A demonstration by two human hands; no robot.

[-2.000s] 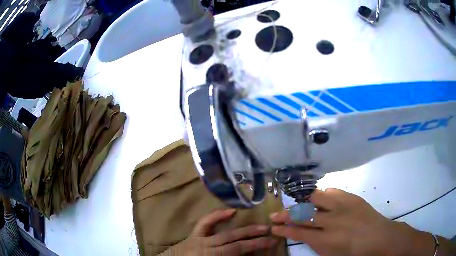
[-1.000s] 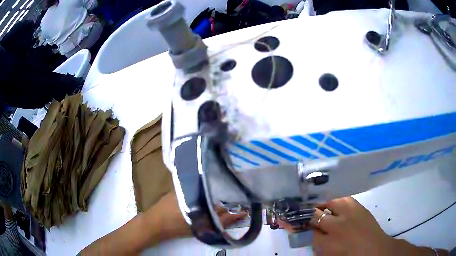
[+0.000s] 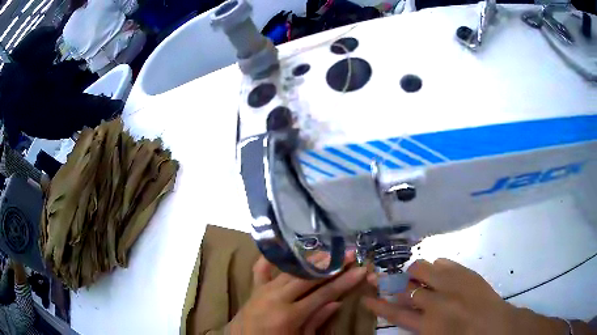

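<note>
A brown cloth piece (image 3: 219,278) lies on the white table, left of and below the sewing machine head (image 3: 458,118). My left hand (image 3: 294,294) lies on the cloth with fingers pointing to the needle area, partly behind the chrome guard (image 3: 258,190). My right hand (image 3: 452,298), with a ring, is beside the tension assembly (image 3: 387,252) and the grey-white block (image 3: 393,284), its fingers near the cloth's right side. The needle and presser foot are hidden. Whether my right fingers grip the cloth is not clear.
A fanned bundle of brown cut pieces (image 3: 105,203) lies on the left of the table. A grey unit with a round grille (image 3: 18,226) is at the far left. A white trough (image 3: 196,62) and dark cloth heaps (image 3: 52,98) are behind. A person's striped sleeve (image 3: 23,301) shows at lower left.
The cloth left of the machine now lies lower, with a different edge showing. My left hand has drawn back from reaching under the head and rests on the cloth. The camera view has shifted slightly.
</note>
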